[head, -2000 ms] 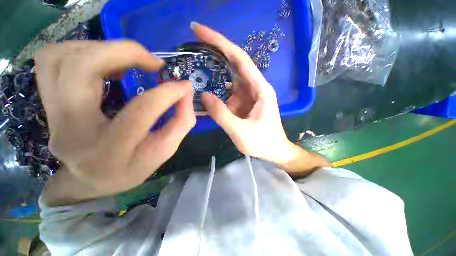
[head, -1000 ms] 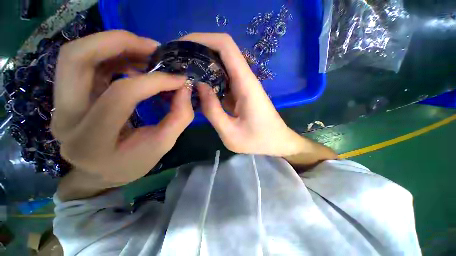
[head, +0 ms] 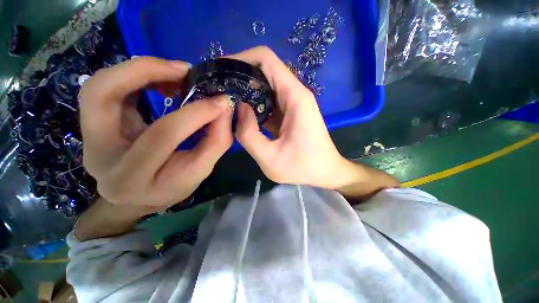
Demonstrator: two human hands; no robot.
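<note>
A round black housing (head: pixel 229 70) is tilted above the near part of the blue tray (head: pixel 367 97). Its open face shows wires and small parts. My right hand (head: pixel 295 127) grips it from the right, fingers behind, thumb at its lower edge. My left hand (head: pixel 148 136) is at its left side, with thumb and a fingertip pinched together at the middle of the face on something small and silvery, too small to name. A white lead (head: pixel 188 96) runs by the left fingers. A pale ring-shaped wire end (head: pixel 168 102) shows below the left hand's forefinger. Silvery coil springs (head: pixel 313 50) lie in the tray.
A dark heap of housings (head: pixel 50 124) with wires lies left of the tray. A clear plastic bag (head: pixel 428 44) of small parts lies right of it. A chipped pale rail (head: pixel 65 44) runs at upper left, with a small black part (head: pixel 19 40) beyond it.
The housing has gone from facing up to tilted. My left fingers have come from the lead at its left side to the middle of the face and stay pinched there.
</note>
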